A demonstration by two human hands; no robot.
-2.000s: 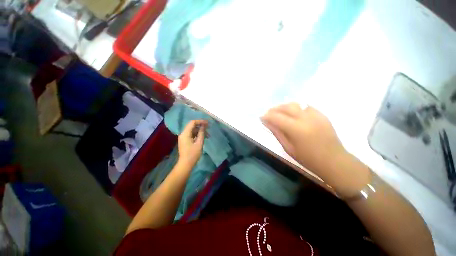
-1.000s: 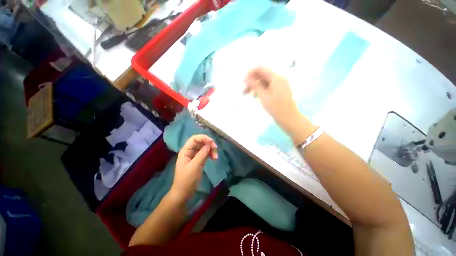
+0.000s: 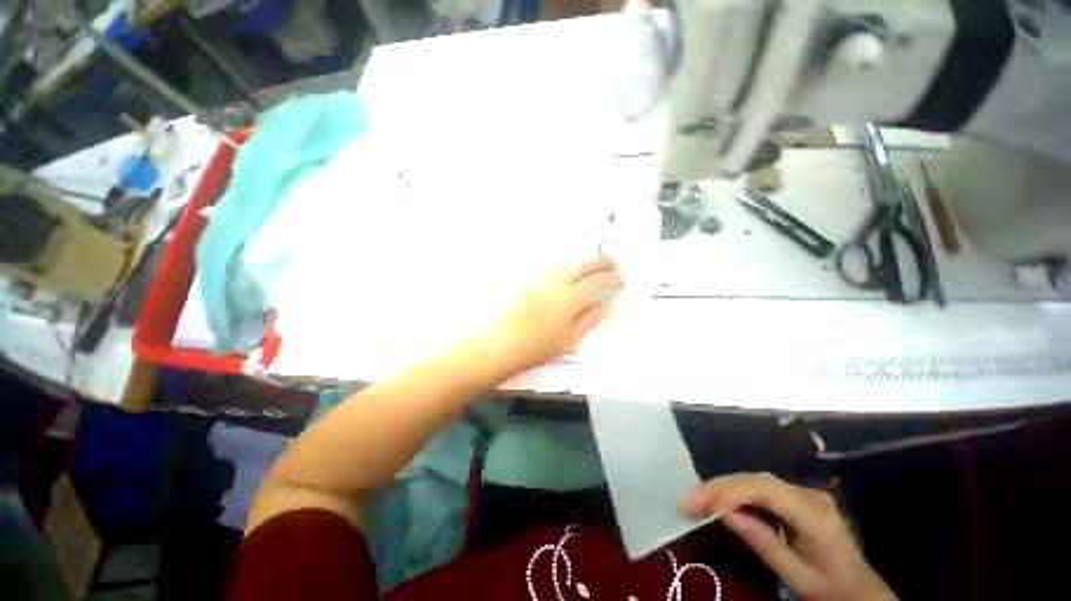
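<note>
A pale aqua fabric strip [image 3: 644, 460], nearly white in the glare, runs from the table near the machine head down over the front edge toward my lap. My left hand [image 3: 554, 319] lies on the table at the strip's left side, fingertips toward the machine; glare hides whether it grips the fabric. My right hand [image 3: 793, 528] is below the table edge, thumb and fingers pinching the strip's lower end. The sewing machine head [image 3: 752, 82] is above and right of my left hand. Its needle is not clear.
Dark snips [image 3: 787, 221], black-handled shears [image 3: 883, 252] and a brown-handled tool [image 3: 940, 217] lie right of the machine head. A measuring scale [image 3: 928, 366] runs along the front edge. Aqua fabric [image 3: 276, 200] hangs over a red basket [image 3: 176, 294] at left.
The view has swung right to the machine. My left hand is now on the table; my right hand has left the table and holds the strip end below its edge.
</note>
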